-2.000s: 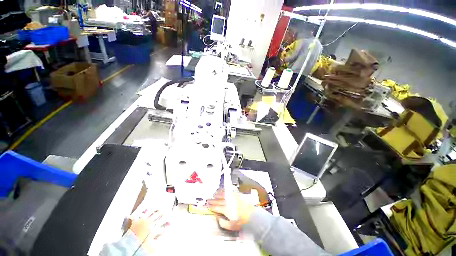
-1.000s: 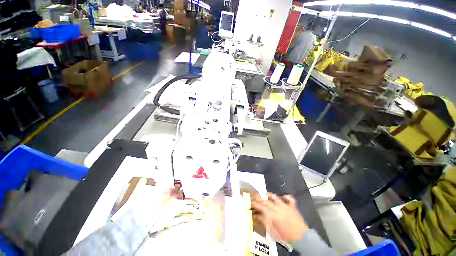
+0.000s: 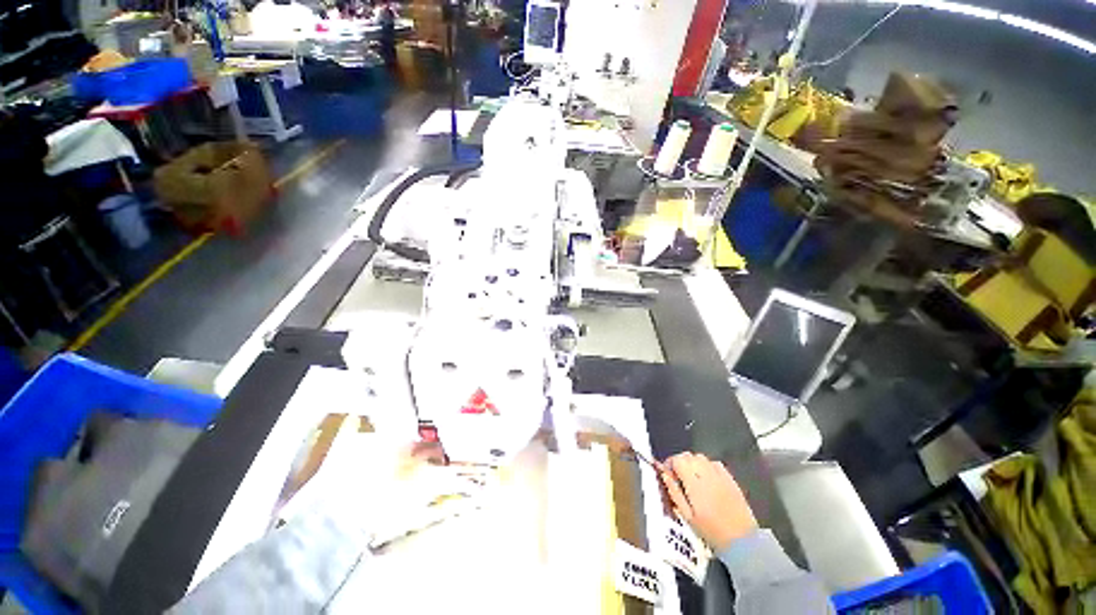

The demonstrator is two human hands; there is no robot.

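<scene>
A large white template board [image 3: 258, 511] with brown and yellow strips lies under the white sewing machine head [image 3: 475, 402]. My left hand [image 3: 433, 495] lies low over the pale work, left of the needle area; glare washes out its fingers and whatever lies under them. My right hand [image 3: 709, 493] is at the board's right edge, its fingers closed on a slim dark-tipped tool [image 3: 645, 457], snips or tweezers, pointing up and left. White labels with black lettering [image 3: 639, 574] lie below and left of my right hand. The clamp area is overexposed.
A blue bin [image 3: 114, 390] at the left holds grey pieces [image 3: 108, 511]. Another blue bin [image 3: 919, 589] is at the lower right. A control screen [image 3: 793, 348] stands right of the machine. Thread cones [image 3: 715, 150] stand behind. Olive-yellow garments [image 3: 1064, 505] lie at the far right.
My right hand has moved right from beside the needle area to the board's right edge, and the slim tool now shows in it. My left hand moved inward, then stayed. More labels show.
</scene>
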